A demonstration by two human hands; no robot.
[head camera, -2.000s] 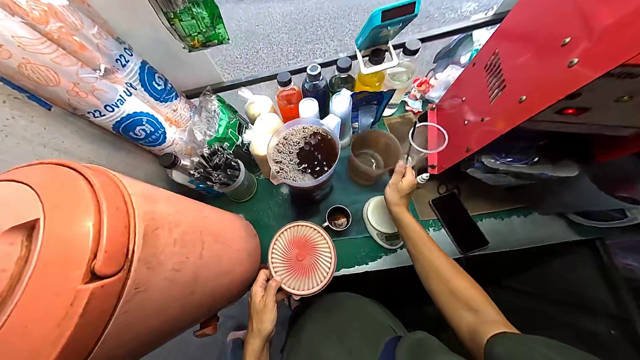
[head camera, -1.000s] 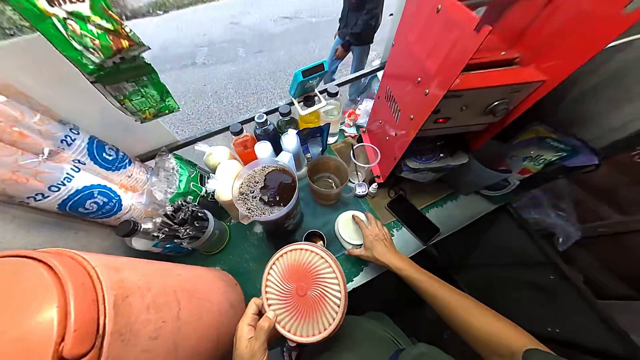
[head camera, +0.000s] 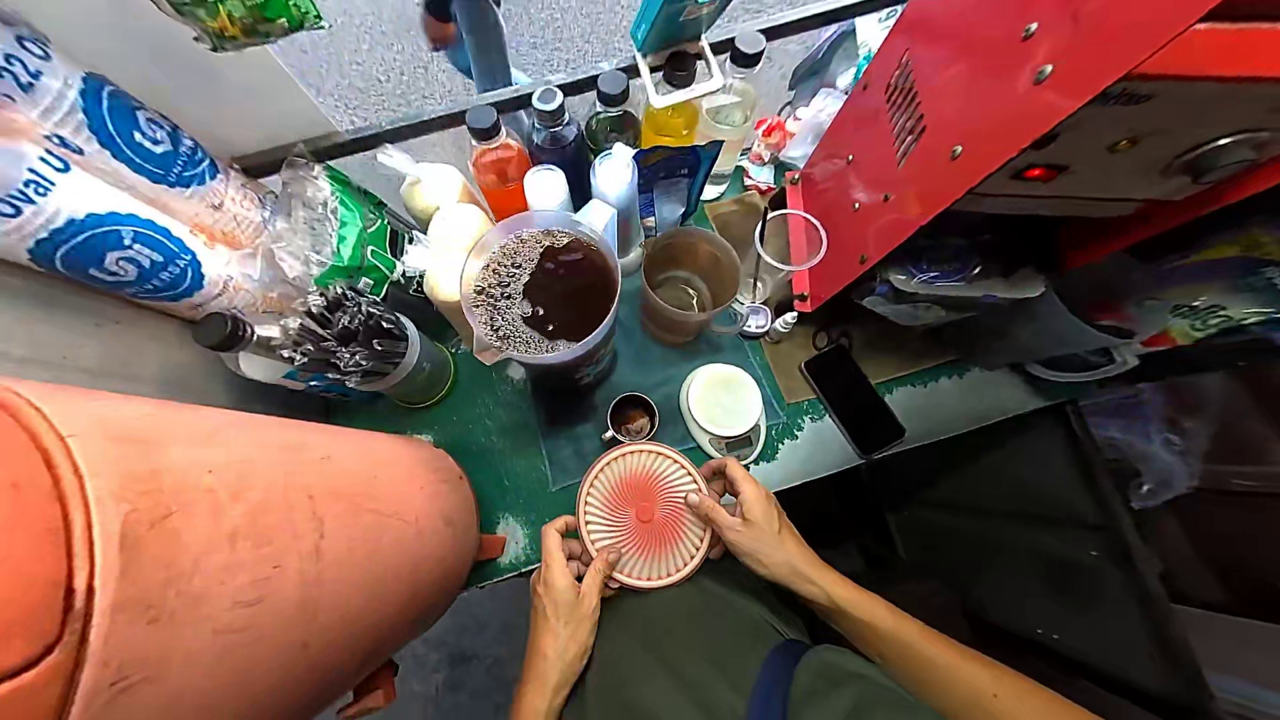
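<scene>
A round ribbed lid (head camera: 645, 515), pink and cream, is held flat between my two hands at the table's front edge; whether a container sits under it is hidden. My left hand (head camera: 570, 580) grips its lower left rim, and my right hand (head camera: 745, 520) grips its right rim. Just beyond the lid stand a small metal cup (head camera: 632, 417) with dark contents and a white kitchen scale (head camera: 724, 400). Farther back, a large plastic pitcher (head camera: 570, 285) holds dark, foamy liquid, beside a brownish translucent jug (head camera: 688, 290).
An orange drink cooler (head camera: 260, 550) fills the left. Colored bottles (head camera: 500, 165) line the back edge. A container of wrapped straws (head camera: 415, 360) stands left of the pitcher. A phone (head camera: 852, 400) lies right of the scale, below a red machine (head camera: 950, 120). Part of a person (head camera: 480, 45) shows outside.
My right hand has moved from beside the scale to the lid's right rim. Earlier only my left hand held the lid.
</scene>
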